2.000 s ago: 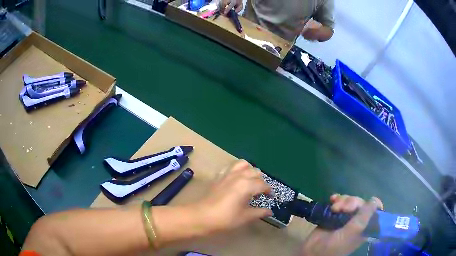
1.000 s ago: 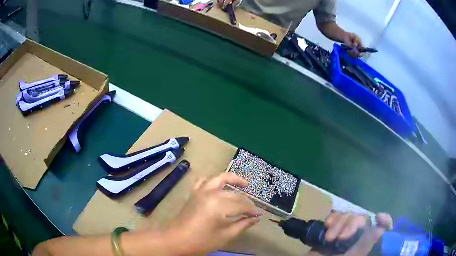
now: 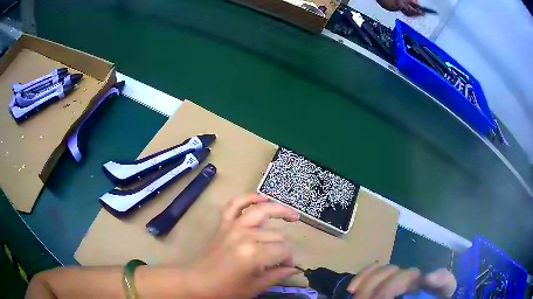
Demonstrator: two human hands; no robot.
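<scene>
My right hand [image 3: 397,282] holds the electric screwdriver [image 3: 330,282], cut off by the bottom edge. Its thin bit [image 3: 300,269] points left at my left fingertips. My left hand [image 3: 254,248] is bent with thumb and fingers close together at the bit; whether they pinch a screw cannot be seen. A lavender handle part [image 3: 290,291] shows under it at the bottom edge, mostly hidden. The screw tray [image 3: 349,225] full of silver screws lies just beyond. Two lavender-white and black handle assemblies [image 3: 153,162] [image 3: 149,190] and a black handle cover [image 3: 182,200] lie left on the cardboard mat [image 3: 234,137].
The cardboard tray [image 3: 87,64] at left holds several handle parts; another lavender handle [image 3: 93,120] leans outside it. A blue bin [image 3: 488,263] stands at lower right. Across the green belt [image 3: 234,70] are another blue bin [image 3: 444,79], a carton [image 3: 292,13] and a person's hand [image 3: 403,6].
The view has tilted down. My left hand and the screwdriver have moved nearer, away from the screw tray, with the bit now at my left fingertips. The person's hand opposite has left the far bin.
</scene>
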